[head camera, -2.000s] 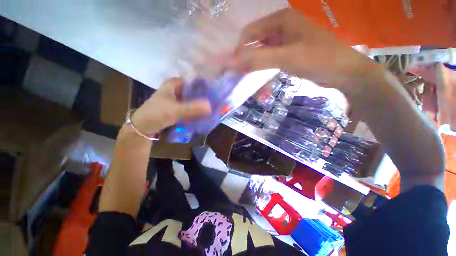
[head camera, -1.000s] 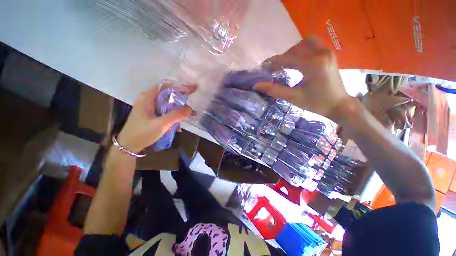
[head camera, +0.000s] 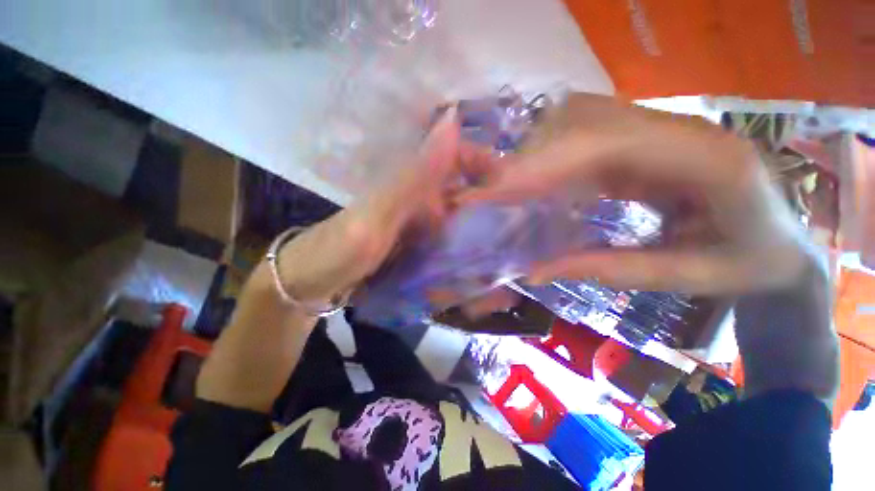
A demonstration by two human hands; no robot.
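Note:
My left hand (head camera: 384, 221), with a bracelet on the wrist, is blurred at the centre of the view. It holds purplish coiled cable bundles (head camera: 480, 235) in clear plastic. My right hand (head camera: 652, 192) is also blurred and grips the same purplish bundles from the right. The fingers of both hands nearly meet. Clear plastic trays (head camera: 389, 19) lie on the white table (head camera: 240, 81) at the top. Filled clear packs (head camera: 643, 312) with dark contents show below my right hand, partly hidden by it.
Orange boxes (head camera: 710, 48) stand at the upper right. An orange stool (head camera: 144, 412) is at the lower left. A red plastic stool or basket (head camera: 526, 405) and blue packs (head camera: 597, 446) are at the lower right. The floor has a checkered pattern (head camera: 91, 144).
My left hand has moved right and up to meet my right hand. Both hands now hold purplish bundles together, in front of the filled packs.

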